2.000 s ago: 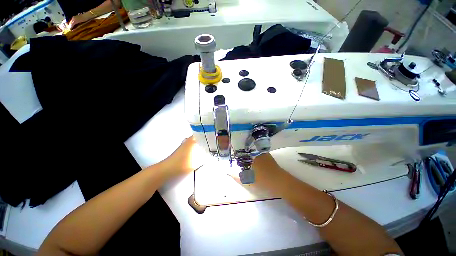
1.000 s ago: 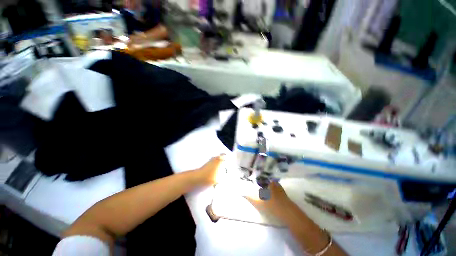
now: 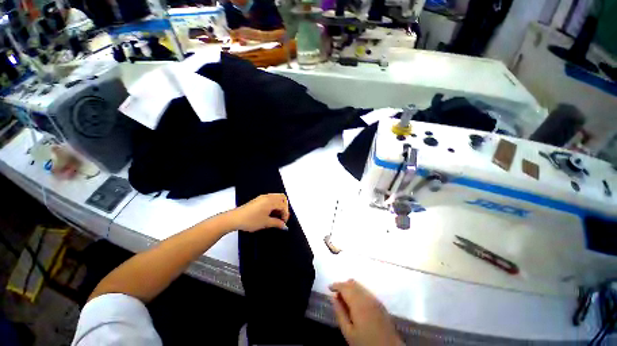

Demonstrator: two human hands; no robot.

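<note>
Black fabric panels [image 3: 196,149] lie heaped left of the sewing machine [image 3: 440,155], and a long black strip [image 3: 274,270] hangs over the table's front edge. My left hand [image 3: 265,212] is over this strip with curled fingers; whether it pinches any fabric cannot be told. My right hand [image 3: 365,312] is low at the table's front edge, cut off by the picture's bottom, with fingers partly bent and nothing visible in it. The presser foot area [image 3: 385,199] has no hand at it. Thread snips [image 3: 486,255] lie on the machine bed.
White sheets [image 3: 177,91] lie on the black heap. A grey motor housing [image 3: 101,121] stands at the left. Dark-handled tools [image 3: 595,304] lie at the far right. Another person's arm [image 3: 260,35] is at the opposite table, by orange fabric [image 3: 270,57].
Both hands have left the needle area. My left hand has moved left onto the black strip, my right hand down to the table's front edge. The view has turned left.
</note>
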